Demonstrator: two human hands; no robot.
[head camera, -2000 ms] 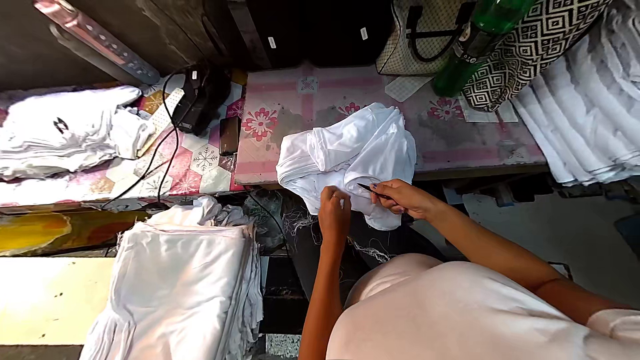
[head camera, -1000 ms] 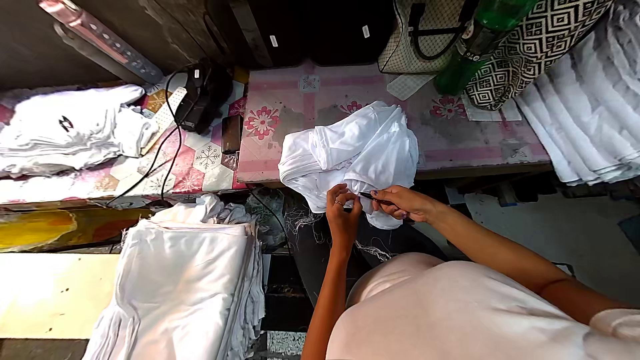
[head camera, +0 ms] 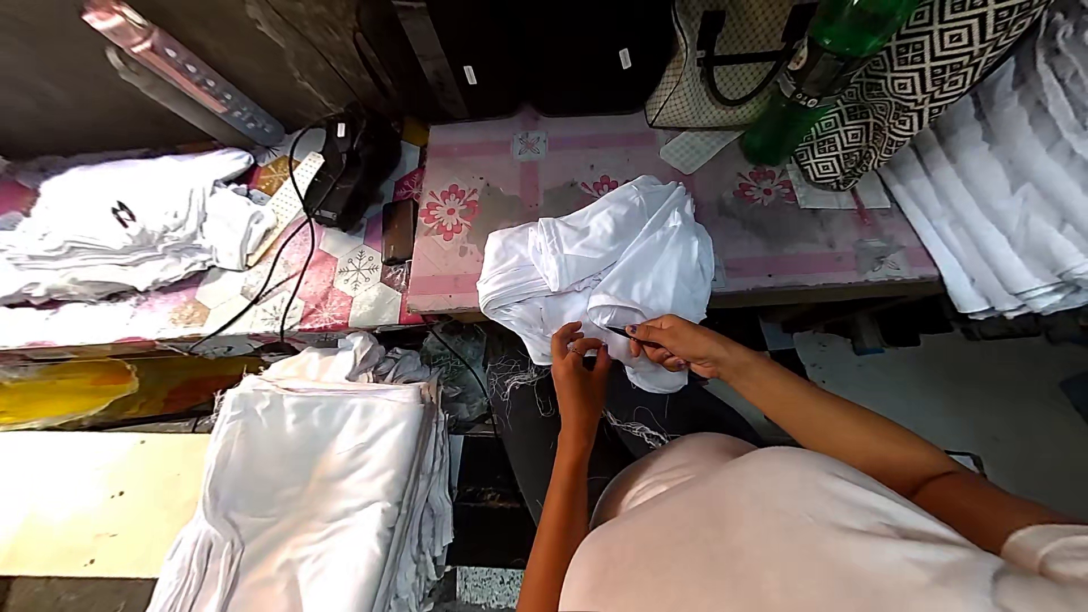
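A bunched white cloth garment [head camera: 612, 246] lies over the front edge of the pink flowered table, its near end hanging over the dark-clad lap. My right hand [head camera: 676, 344] holds a small dark pointed tool [head camera: 627, 333], whose tip lies at the cloth; I cannot tell whether it is a thread snipper. My left hand [head camera: 580, 361] is at the near edge of the cloth, fingers bent, thumb and fingertips close together; whether they pinch the cloth or a thread is too small to tell. Loose white threads [head camera: 637, 427] lie on the lap.
Stacks of white cloth stand at the lower left [head camera: 314, 476], the left table [head camera: 119, 212] and the far right [head camera: 1003, 178]. Behind the garment are a green bottle [head camera: 769, 127], a patterned bag [head camera: 909, 93] and a handbag [head camera: 714, 68]. Black cables [head camera: 310, 229] cross the left table.
The left hand's fingers have shifted a little at the cloth edge. My right hand has stayed near the same spot with the dark tool. The garment has barely moved.
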